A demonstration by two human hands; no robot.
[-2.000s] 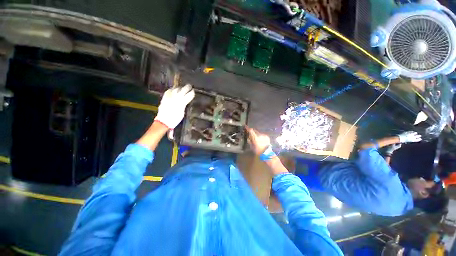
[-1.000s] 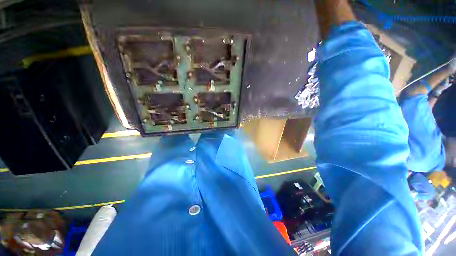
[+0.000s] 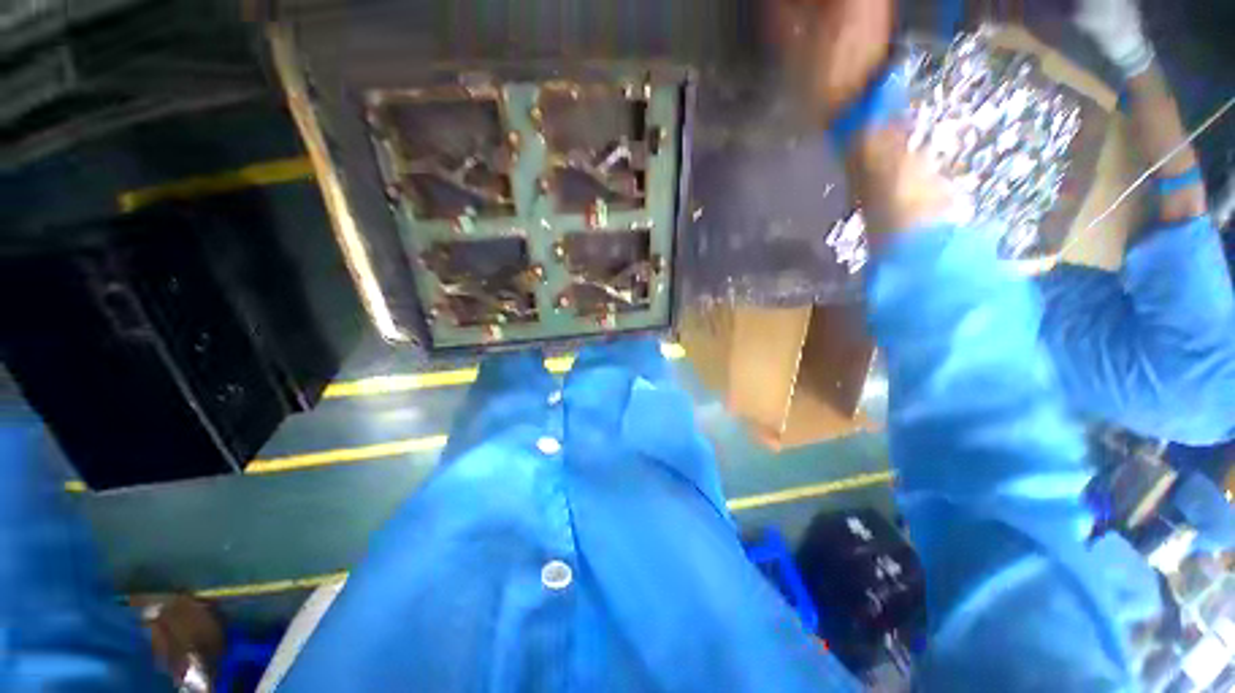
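The solder pallet (image 3: 531, 219) lies flat on the dark bench in front of me, a green plate in a dark frame with four branching cutouts. My right hand (image 3: 837, 57), bare with a blue wrist band, is at the top edge, right of the pallet and apart from it. It is blurred, so I cannot tell whether it holds anything. A heap of shiny silver metal parts (image 3: 1009, 136) lies just right of my right hand, partly behind my forearm. My left hand is out of the picture; only a blurred blue sleeve shows at the left edge.
An open cardboard box flap (image 3: 1100, 203) borders the heap. Another person's gloved hand (image 3: 1116, 34) is beside it. A second cardboard box (image 3: 768, 372) sits below the bench edge. A black cabinet (image 3: 102, 352) stands at left. A thin white cord crosses at right.
Two seconds ago both hands were at the pallet's sides; now neither touches it. Since one second ago, my right hand has come into view at the top and a sleeve at the left edge.
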